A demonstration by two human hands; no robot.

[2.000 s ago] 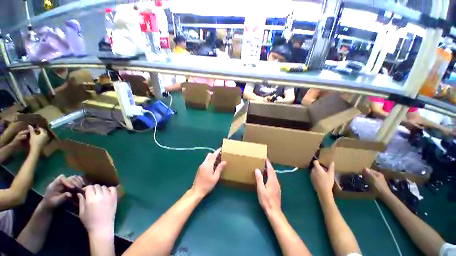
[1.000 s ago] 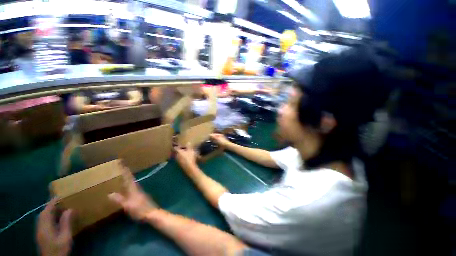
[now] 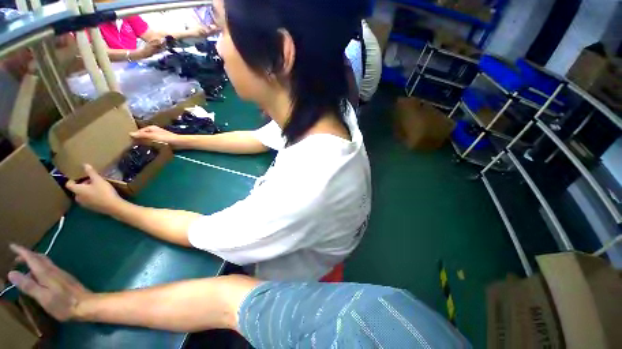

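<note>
My right hand [image 3: 51, 285] is at the lower left with its fingers extended and apart. It is above and beside a small brown cardboard box [image 3: 16, 326], which is cut off by the left edge. The hand does not visibly grip the box; whether it touches it is hard to tell. My left hand is out of the picture.
A large brown carton [image 3: 28, 198] stands at the left edge. A neighbour in a white shirt [image 3: 293, 198] holds an open box [image 3: 92, 136] with black cables [image 3: 136, 161]. Clear bags [image 3: 146, 92] lie behind. Metal racks [image 3: 539, 129] and a carton [image 3: 580, 300] stand right.
The view has swung far to the right. My left hand has left the picture, and the small box has moved to the lower left edge. My right hand's fingers are now off the box's front.
</note>
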